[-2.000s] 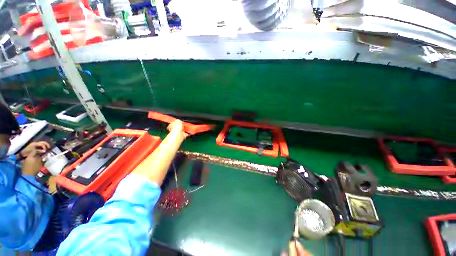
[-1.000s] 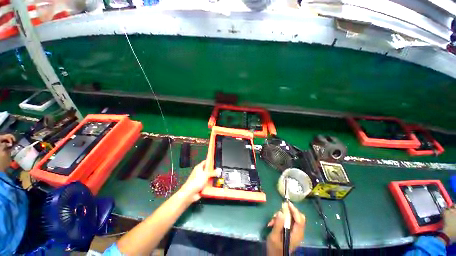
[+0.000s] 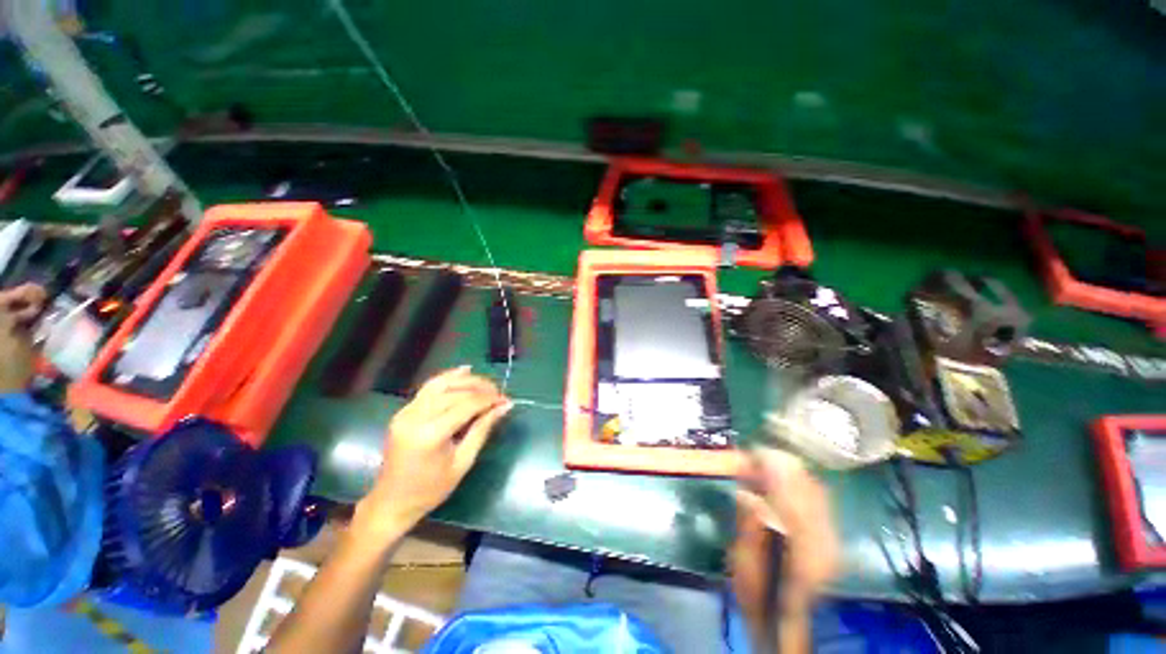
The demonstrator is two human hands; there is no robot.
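Note:
An opened tablet [image 3: 650, 339] with a silver-grey battery and a pale board area at its near end lies in an orange-red foam tray [image 3: 582, 364] in front of me. My left hand [image 3: 441, 434] is left of the tray, its fingertips pinching the thin solder wire [image 3: 481, 236], which comes down from above; its end points right, toward the board area. My right hand [image 3: 786, 524], blurred, holds the dark handle of the soldering iron [image 3: 775, 575] at the tray's near right corner. The iron's tip is too blurred to place.
Right of the tray are a round whitish cup [image 3: 838, 422], a yellowish box [image 3: 978, 394], a black wire-grille fan [image 3: 786, 335] and a dark metal holder [image 3: 959, 313]. Black strips [image 3: 422, 332], stacked orange trays [image 3: 301, 319] and a blue desk fan [image 3: 205, 511] are left. Another person's hand [image 3: 19, 313] is far left.
My left hand has let go of the tray, moved left and taken the solder wire. My right hand has moved the iron from the cup toward the tray. The view has tilted down.

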